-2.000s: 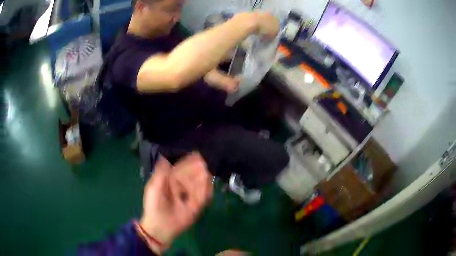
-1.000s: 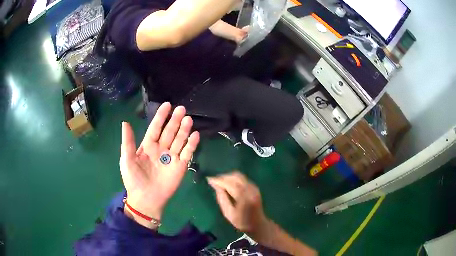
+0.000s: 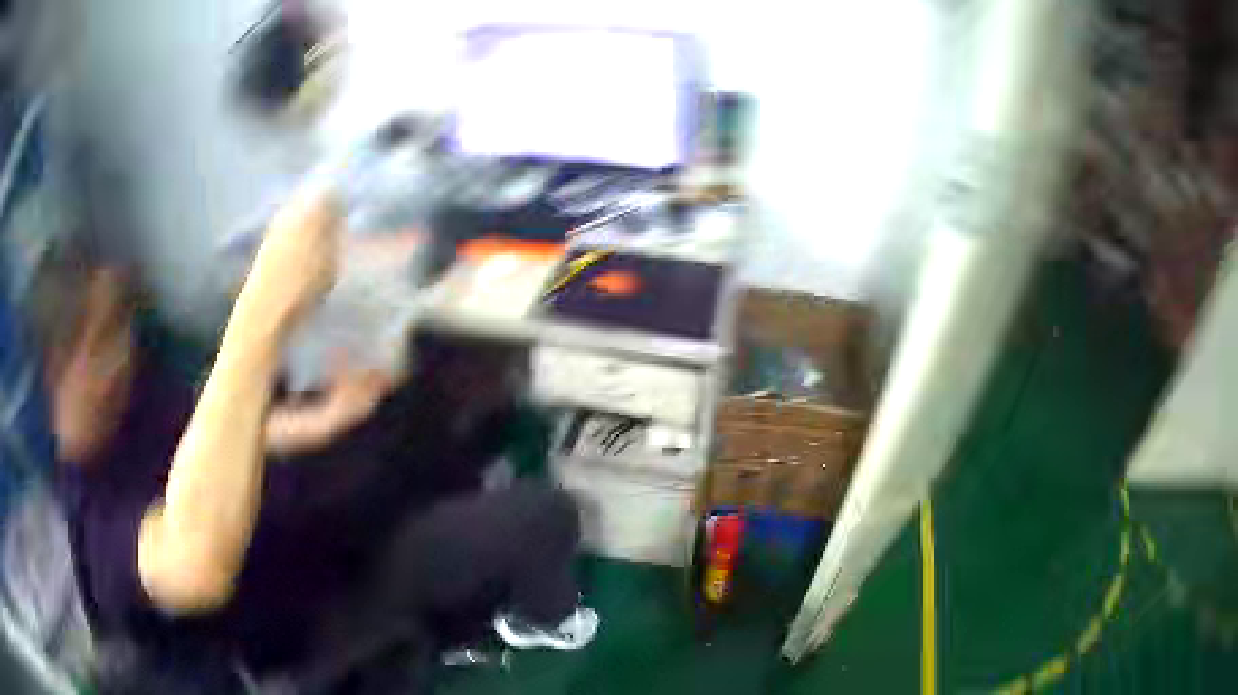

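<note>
Neither of my hands is in view. The picture is blurred. Nearest in front of me, at the left, a seated person in black point(image 3: 448, 557) holds a crinkly clear plastic bag point(image 3: 356, 306) in front of the desk with both hands. What is in the bag cannot be made out. The small round button seen earlier is not in view.
A desk point(image 3: 509, 292) holds a bright monitor point(image 3: 577, 98) and a black mat point(image 3: 645, 295). Its drawer point(image 3: 618, 437) is open. Cardboard boxes point(image 3: 788, 448) and a red-yellow item point(image 3: 721, 557) stand beside it. A pale partition edge point(image 3: 937, 340) and yellow floor tape point(image 3: 929, 597) are right.
The view has swung to the right, so the person and desk now lie further left. My open left hand with the button on its palm and my right hand have left the picture.
</note>
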